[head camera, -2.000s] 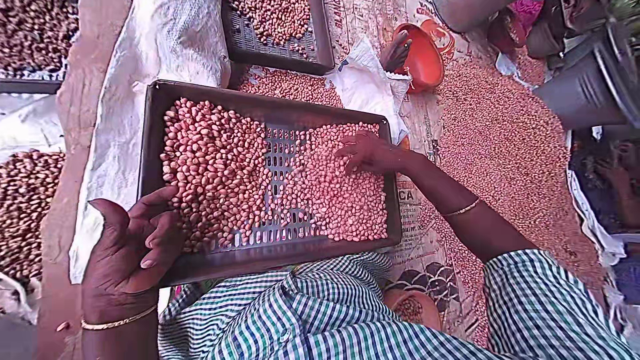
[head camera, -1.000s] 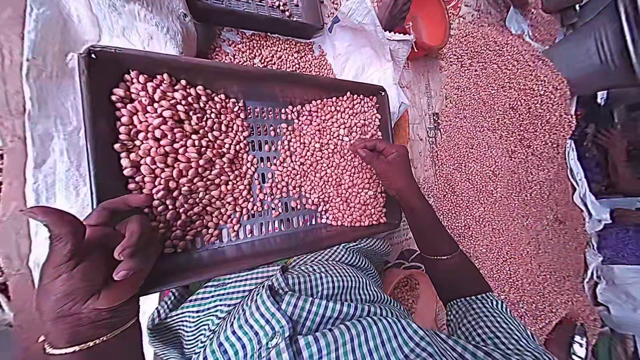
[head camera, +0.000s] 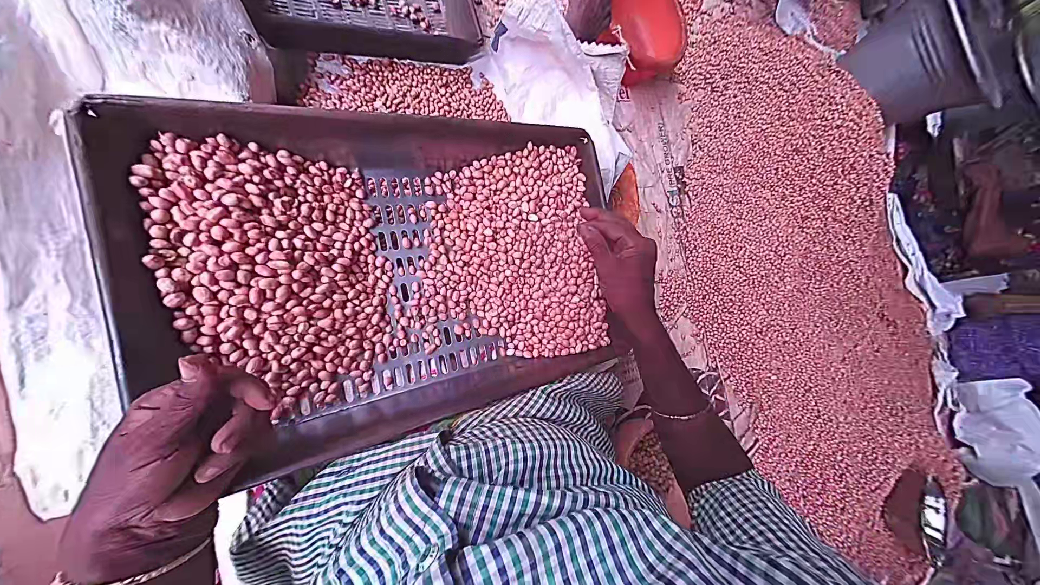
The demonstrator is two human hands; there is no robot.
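Note:
A dark slotted plastic tray lies tilted over my lap. Larger peanuts are heaped in its left part and smaller peanuts in its right part, with a strip of slots showing between them. My left hand is at the tray's lower left corner, fingers curled over the rim near the larger peanuts; its grip underneath is hidden. At the tray's right edge, beside the smaller peanuts, is my right hand, thumb and forefinger brought close together. Whether a peanut is between those fingertips cannot be told.
A wide spread of peanuts covers the sheet to the right. Beyond the tray are a second slotted tray, more peanuts, a white sack and a red bowl. A dark bucket stands at upper right.
My right hand has moved from over the smaller peanuts to the tray's right edge. The smaller peanuts no longer lie beneath its fingers. My left hand has stayed at the lower left corner.

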